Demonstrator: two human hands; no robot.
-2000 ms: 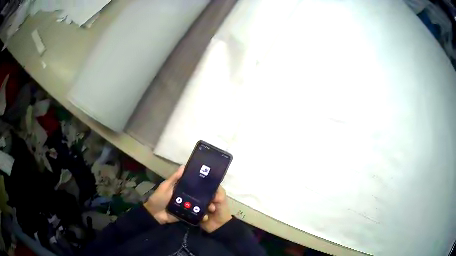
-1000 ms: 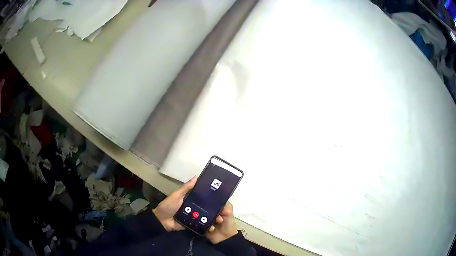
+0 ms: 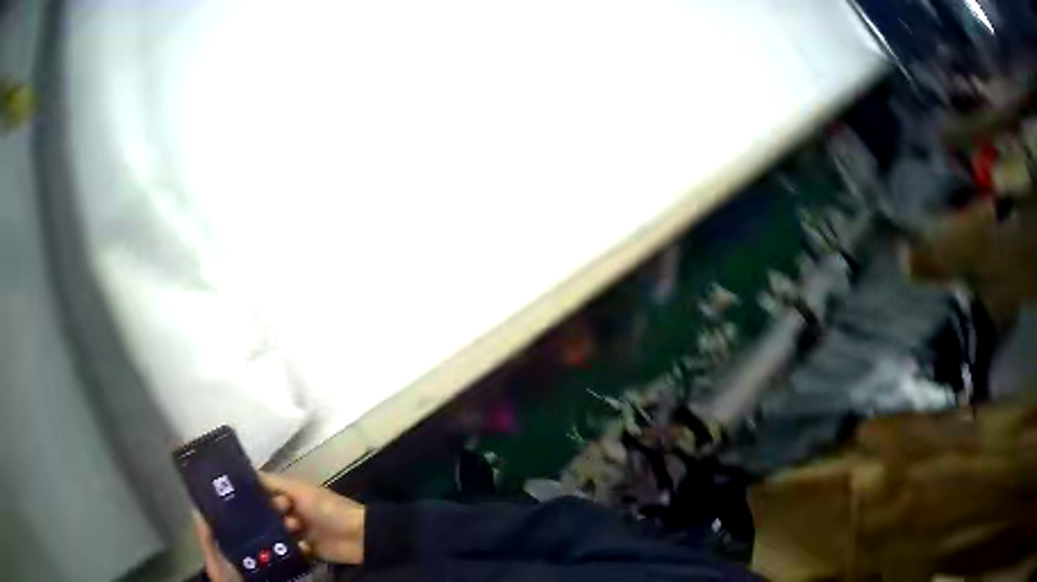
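Note:
A black smartphone (image 3: 241, 508) with a lit screen and a red call button is at the lower left. My right hand (image 3: 316, 517) holds its right side, with a dark sleeve behind it. My left hand (image 3: 212, 555) is at its lower left side, mostly hidden by the phone and cut off by the bottom edge. The wide white marker paper (image 3: 432, 193) lies on the table beyond the phone, overexposed and creased near its left end. A strip of grey-brown fabric (image 3: 85, 307) shows along its left side.
A pale folded or rolled section (image 3: 46, 455) lies at the far left. The table's pale edge (image 3: 546, 307) runs diagonally up to the right. Beyond it are a green floor (image 3: 739, 256) with blurred scraps and crumpled brown paper (image 3: 898, 495) at the lower right.
The view has swung to the right and is blurred, so the phone and hands now sit at the lower left. The floor and brown paper on the right have come into view. Both hands still hold the phone.

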